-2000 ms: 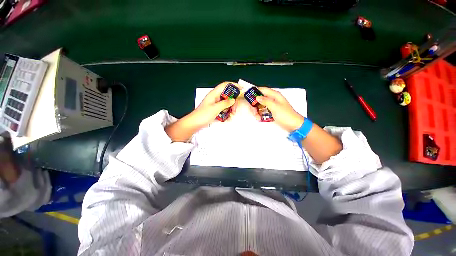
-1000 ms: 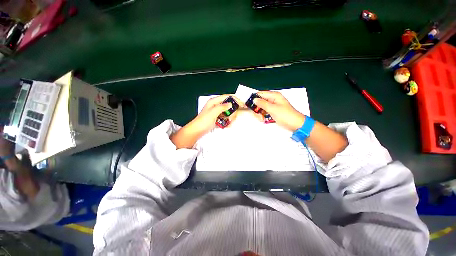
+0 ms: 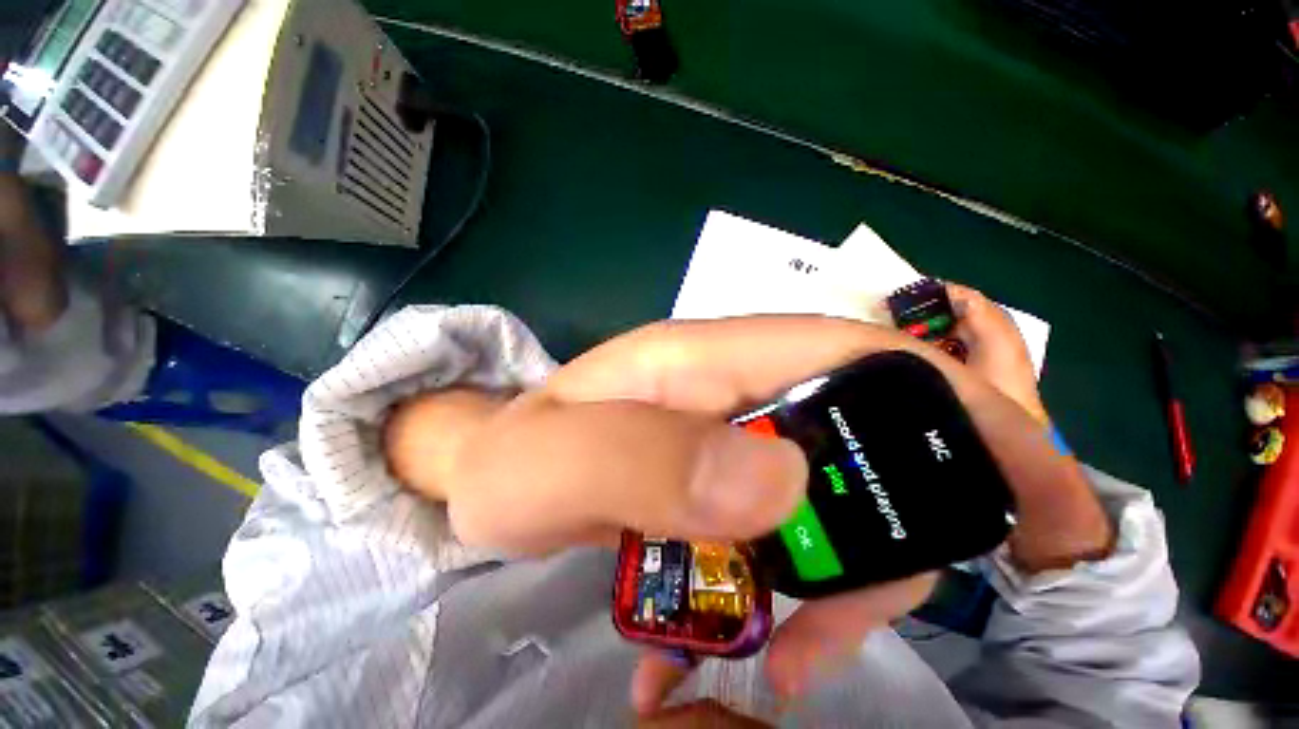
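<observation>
My left hand (image 3: 613,442) is raised close to the camera and holds an open smartwatch unit. Its display module (image 3: 890,477) is lit with "MIC", "record and playing", "play" and a green "OK" button; the thumb lies at its left edge. The red watch case (image 3: 694,591) hangs beside it, showing gold and dark parts inside. My right hand (image 3: 997,349) is farther off, over the white paper (image 3: 741,271), and holds a second unit (image 3: 922,309) with a dark screen and a green patch. My left hand hides part of the right hand and paper.
A beige box (image 3: 335,128) with a calculator (image 3: 128,86) on top stands at left, with a cable. A red-handled screwdriver (image 3: 1180,427) and a red tray (image 3: 1268,541) are at right. Other units (image 3: 641,22) lie on the green bench. Another person's arm (image 3: 57,313) is at far left.
My left hand has lifted its unit from above the paper up close to the camera. My right hand still holds its unit over the paper. The view has turned and shifted left.
</observation>
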